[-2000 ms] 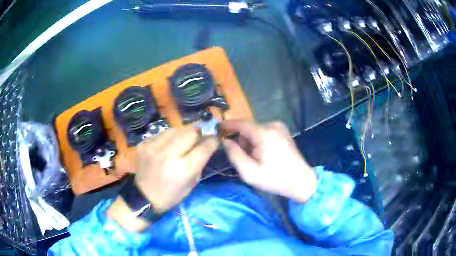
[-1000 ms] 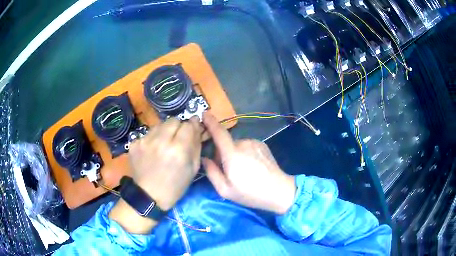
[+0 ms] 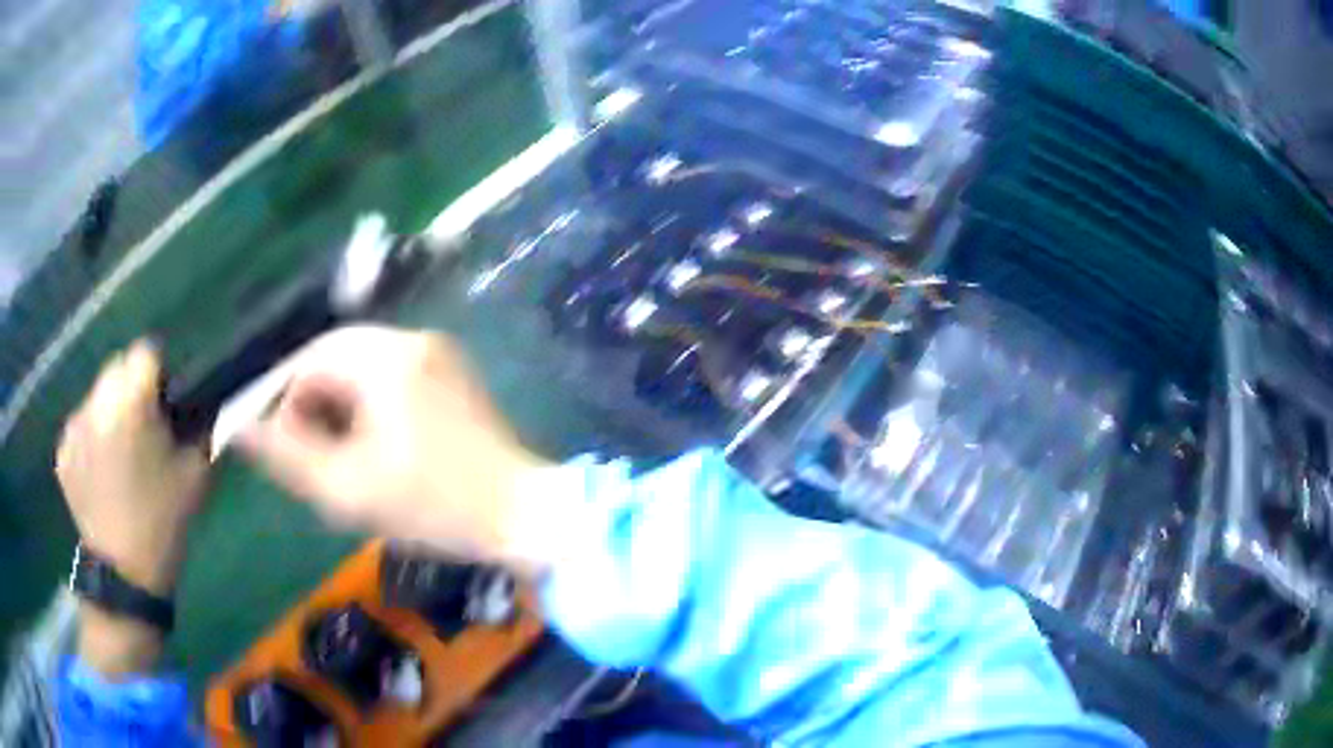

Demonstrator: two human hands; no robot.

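Note:
The view is blurred. The orange fixture [image 3: 458, 675] lies at the bottom left with three round black modules, one of them the middle module [image 3: 345, 643], and silver wired parts at their tabs. My left hand [image 3: 129, 475], with a black wrist band, is at the far left, its fingers around the near end of a long dark tool [image 3: 278, 329], likely the screwdriver. A whitish part shows at the tool's far end. My right hand [image 3: 388, 439] is in front of the tool, fingers curled and fingertips close to my left hand; whether it grips anything is unclear.
A tray of silver wired parts [image 3: 687, 278] with yellowish and reddish wires lies at centre. Clear empty trays [image 3: 980, 453] and dark teal crates [image 3: 1082, 190] are to the right. A white-edged green surface runs beyond the bench. Another person's blue sleeve [image 3: 205, 66] shows at the top left.
The view has swung right and up. Both hands have left the silver part at the fixture's right-hand module and are now beyond the fixture at the dark tool.

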